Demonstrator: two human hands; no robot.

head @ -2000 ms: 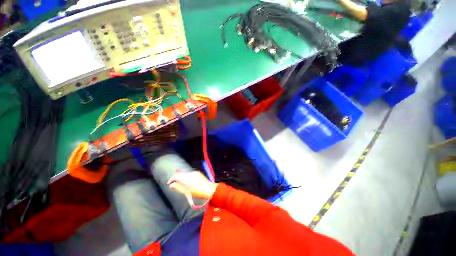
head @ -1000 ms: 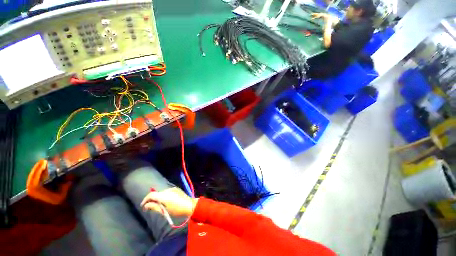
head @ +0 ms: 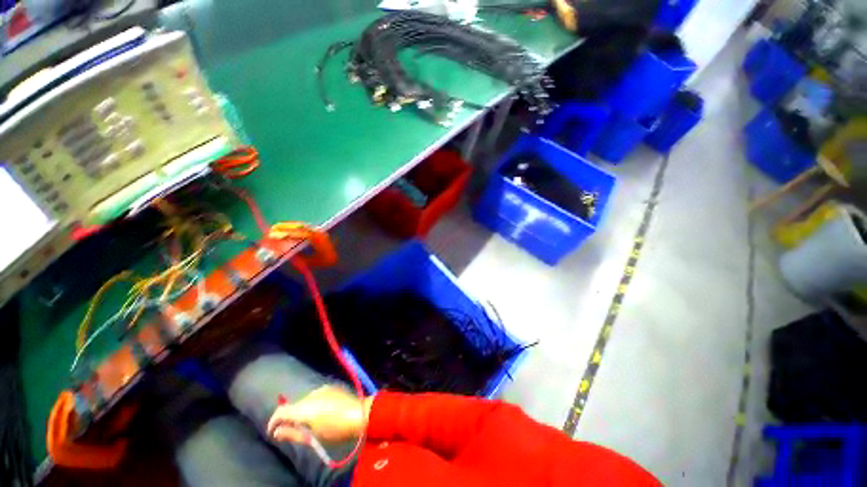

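Observation:
My right hand (head: 321, 417), in a red sleeve, is above my thigh, closed around a slim test probe (head: 318, 447). Its reddish tip shows by my fingers and its pale end below. The red test lead (head: 328, 328) runs from the tester side over the bench edge to my hand. The orange-brown test fixture board (head: 185, 306) lies along the bench edge, with sockets and thin loose wires (head: 171, 276). Bright orange curved pieces are at both its ends. The beige cable tester (head: 114, 133) stands behind it, cut off at the left. My left hand is out of the picture.
A blue bin (head: 433, 271) of tangled black cables is beside my legs. A red bin (head: 418, 200) and another blue bin (head: 542, 224) are under and beyond the bench edge. A black cable pile (head: 428, 43) lies on the green bench (head: 304, 143). Another person's hand (head: 565, 13) shows at the top.
The view has turned rightward, so the tester and bench have shifted left and tilted. The other person is now mostly cut off. My right hand still holds the probe near my thigh.

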